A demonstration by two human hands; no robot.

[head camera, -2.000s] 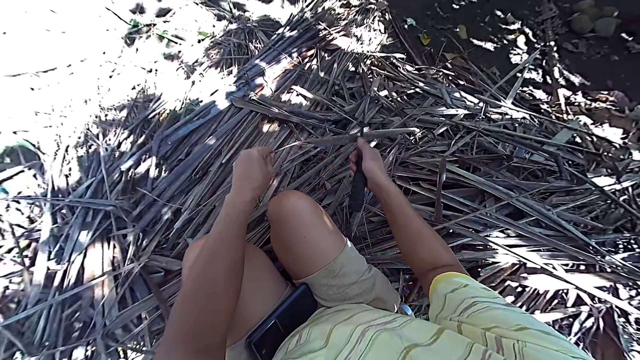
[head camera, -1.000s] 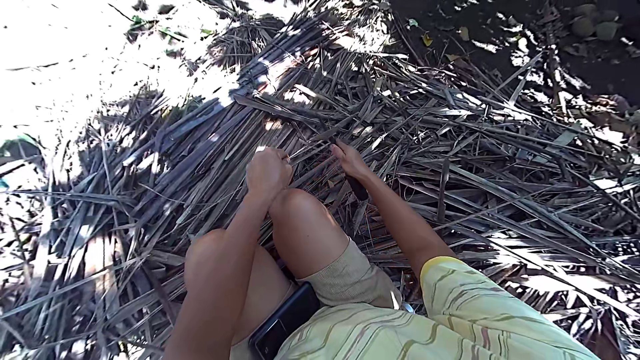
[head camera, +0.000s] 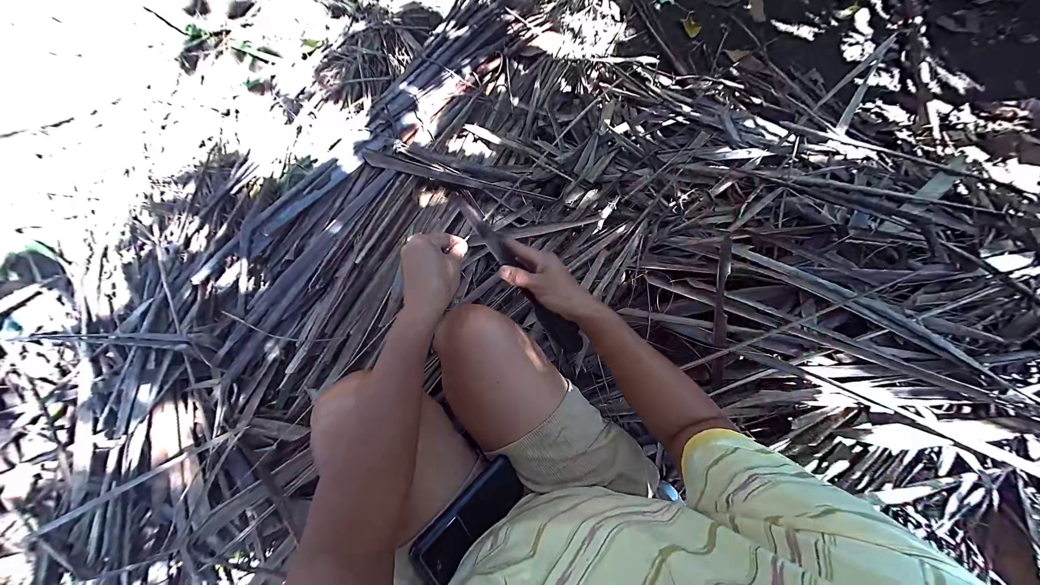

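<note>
My left hand [head camera: 431,264] is a closed fist above my knee, its thumb and forefinger pinched together; whatever thin piece it may hold is too small to tell. To its right, my right hand [head camera: 546,280] grips a long dark knife [head camera: 487,236], whose blade points up and left, past the left fist without touching it. The knife's dark lower end shows below the palm. Under and around both hands lie dry palm leaf strips [head camera: 341,219], lined up to the left and tangled to the right.
My bent knee [head camera: 479,341] is just below the hands. A black phone or case [head camera: 467,520] rests at my lap. Sunlit ground [head camera: 73,122] lies at the upper left, dark soil [head camera: 780,49] at the upper right. A short upright stick [head camera: 722,301] stands among the leaves at right.
Two seconds ago a long strip stretched across from my left hand past my right; it no longer shows between them. The knife now tilts up and left in my right hand.
</note>
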